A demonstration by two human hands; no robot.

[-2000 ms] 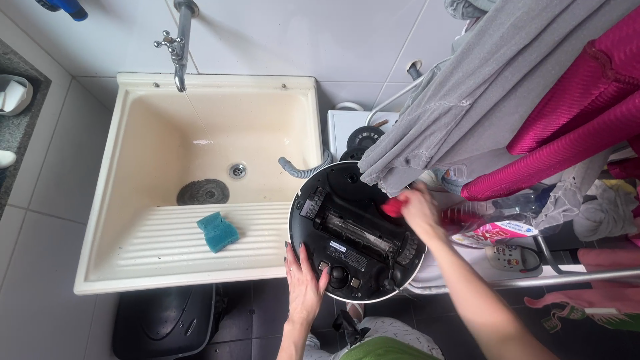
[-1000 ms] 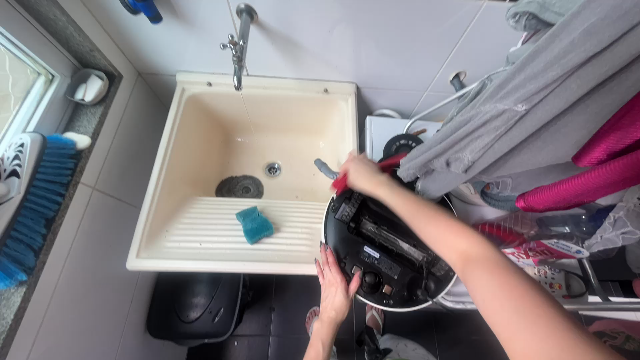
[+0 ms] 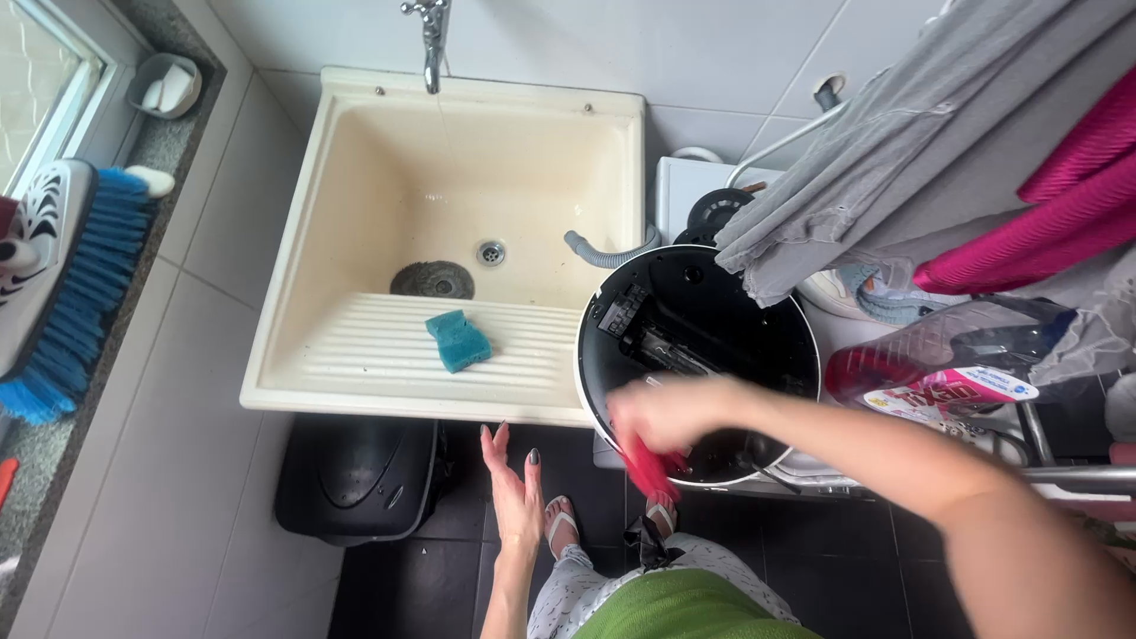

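A round black robot vacuum cleaner (image 3: 745,346) with a white rim lies underside up at the right edge of the cream laundry sink (image 3: 355,395). My right hand (image 3: 666,413), blurred, holds a red cloth (image 3: 652,461) against the vacuum's near left part and partly hides it. Off the vacuum, my left hand (image 3: 515,488) is raised in front of the sink's near edge, fingers apart, with nothing in it. A teal sponge (image 3: 459,341) rests on the ribbed washboard of the sink.
A black bin (image 3: 359,479) stands below the sink. Grey clothes (image 3: 834,177) hang at the right above a bottle of pink liquid (image 3: 941,355). A blue-bristled brush (image 3: 80,284) is at the left. A grey hose (image 3: 612,256) hooks over the sink's side, and a faucet (image 3: 432,44) is above.
My left hand has let go of the vacuum's rim and moved left. My right hand has moved with the red cloth from the vacuum's far side to its near left part.
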